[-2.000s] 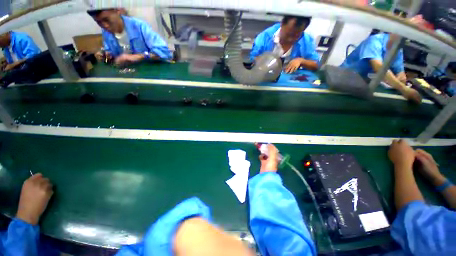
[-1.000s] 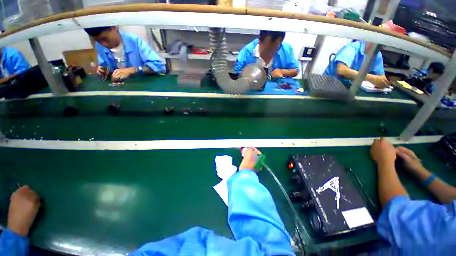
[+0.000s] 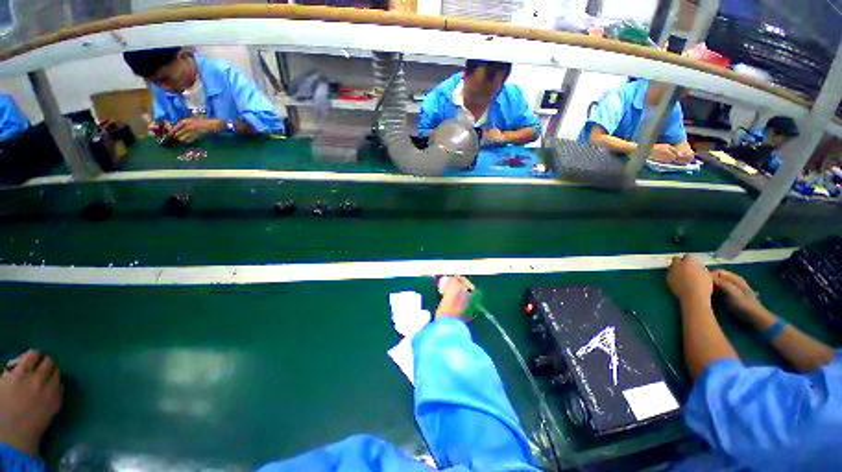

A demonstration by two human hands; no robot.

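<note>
My right hand point(image 3: 454, 297) is closed around a glue syringe point(image 3: 443, 280) near the white rail. Its reddish front end shows at my fingers and points away to the left; most of the barrel is hidden by my hand. A green fitting point(image 3: 475, 302) at its rear joins a thin clear hose point(image 3: 508, 340). White tissue point(image 3: 407, 318) lies on the green bench just left of my right hand. My left hand is not in view; only its blue sleeve point(image 3: 355, 455) shows at the bottom edge.
A black controller point(image 3: 600, 359) with a red light stands right of my right arm. Neighbours' hands rest at the far left point(image 3: 30, 396) and right point(image 3: 692, 279). Beyond the white rail point(image 3: 231, 274), dark parts point(image 3: 318, 209) sit on the green belt point(image 3: 369, 238). People work opposite.
The view has tilted up and shifted right. My bare left forearm, seen low in the oldest frame, has left the picture. My right hand still holds the syringe near the rail.
</note>
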